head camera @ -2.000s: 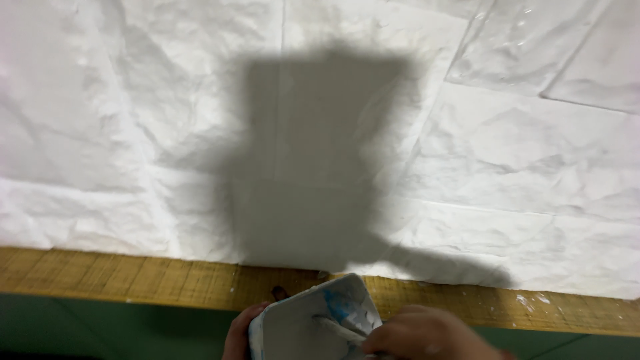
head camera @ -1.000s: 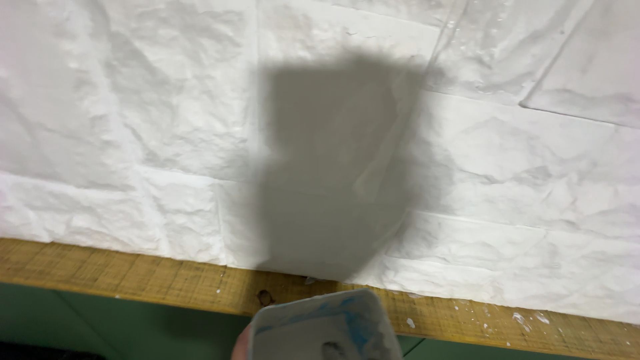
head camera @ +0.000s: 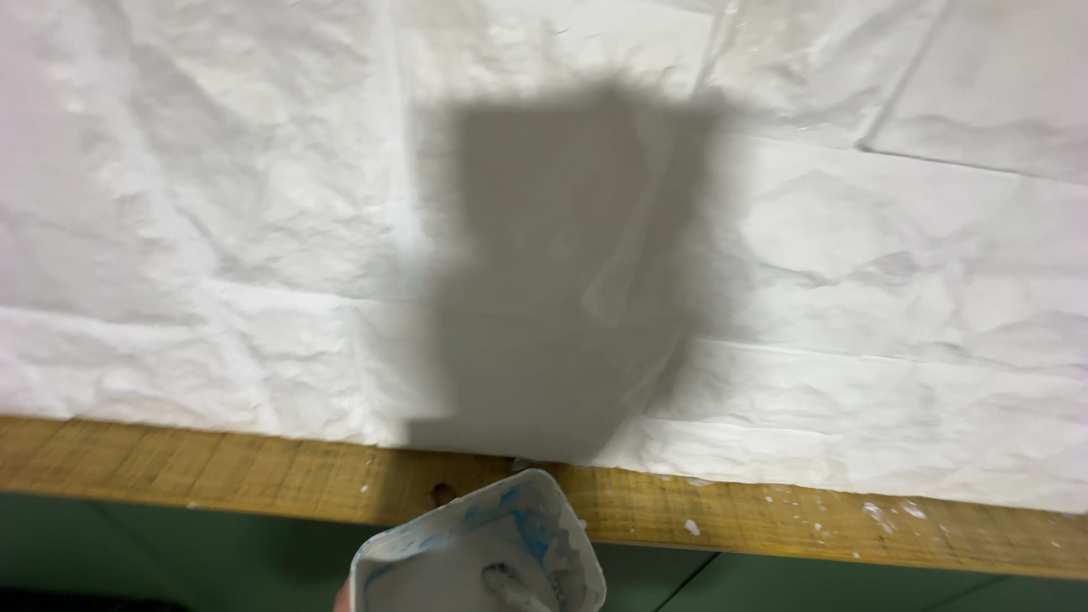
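My left hand shows only as a bit of finger at the left side of a white plastic container, which it holds at the bottom of the view. Blue smears mark the container's inner walls, and pale material lies inside. A whitish tool or stick, its tip in the container, reaches down out of the frame; what kind it is cannot be told. My right hand is out of view.
White stone-textured panels cover the wall, with a dark shadow on them. A yellowish wooden strip with white spots runs under them. Green surface lies below.
Two seconds ago my right hand was at the container's right side; it has since left the view. The container stays low in the frame, held on its left.
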